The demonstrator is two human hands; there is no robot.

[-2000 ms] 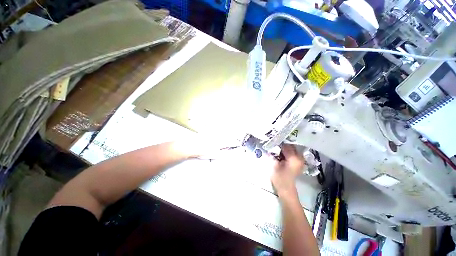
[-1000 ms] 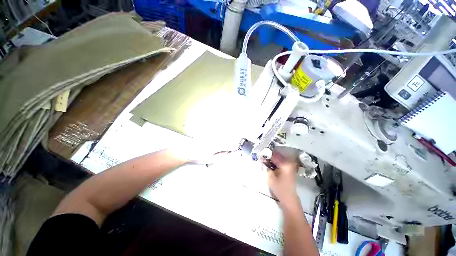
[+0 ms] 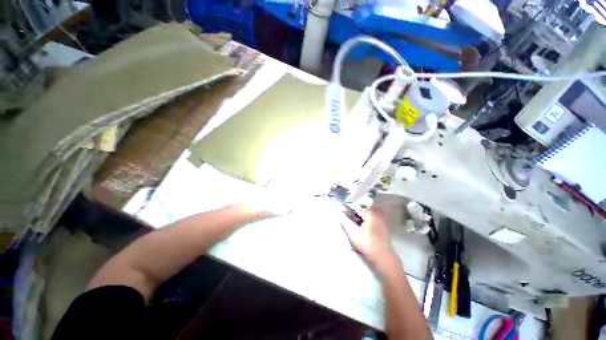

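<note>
A khaki garment panel (image 3: 256,126) lies flat on the white table left of the needle area, its near part washed out by lamp glare. The white sewing machine (image 3: 458,186) stands at the right, with the lit lamp wand (image 3: 334,109) above the work. My left hand (image 3: 266,207) lies at the panel's near edge, mostly lost in the glare, so its fingers and any hold cannot be told. My right hand (image 3: 367,229) is just right of the presser foot area (image 3: 339,194), with small dark thread snips (image 3: 353,215) in it.
A thick stack of khaki panels (image 3: 133,80) lies on a brown cardboard surface (image 3: 143,156) at left. More khaki cloth (image 3: 76,265) hangs below. A yellow-handled tool (image 3: 455,289), a metal ruler (image 3: 433,289) and scissors (image 3: 500,327) lie lower right. A spiral notebook (image 3: 581,156) is upper right.
The whole view has shifted a little. My right hand has moved slightly down and away from the machine head, and the dark snips show more clearly. The panel lies much as before.
</note>
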